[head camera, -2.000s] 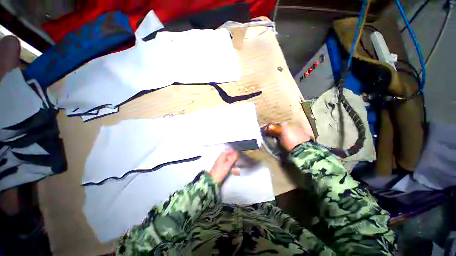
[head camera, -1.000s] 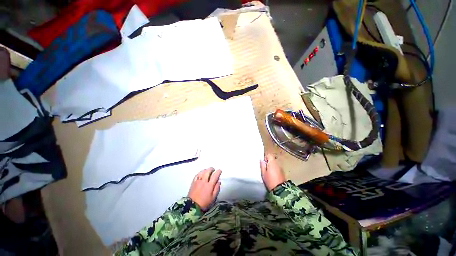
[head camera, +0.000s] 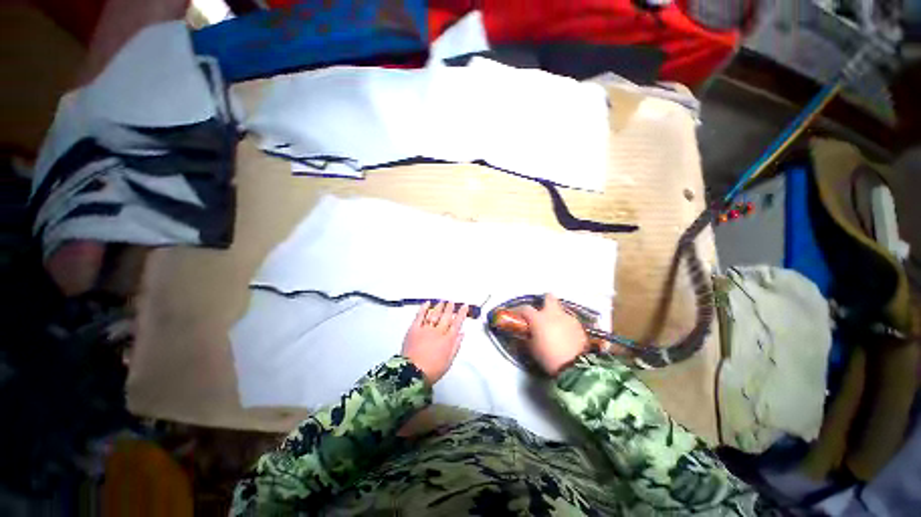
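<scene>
A white garment panel (head camera: 333, 237) lies on the tan pressing board (head camera: 182, 333), with a thin wavy black seam allowance (head camera: 353, 296) running lengthwise inside it. My left hand (head camera: 435, 338) lies flat on the panel, its fingertips at the right end of the black line. My right hand (head camera: 553, 333) is closed on the orange-brown handle of the steam iron (head camera: 511, 322). The iron stands on the right part of the panel, its tip pointing left, just right of my left hand. Its soleplate is partly hidden by my right hand.
Stacked white panels (head camera: 505, 111) lie on the far side, with a loose black strip (head camera: 586, 224) beside them. White and black cloth (head camera: 141, 172) drapes at the left. The dark hose (head camera: 697, 293) curves up at right, near a crumpled beige cloth (head camera: 773, 353). Blue bundle (head camera: 313, 38) behind.
My right hand has left the panel's right edge and taken hold of the iron, which moved left from the bare board onto the panel. My left hand moved to the black line. The view has shifted.
</scene>
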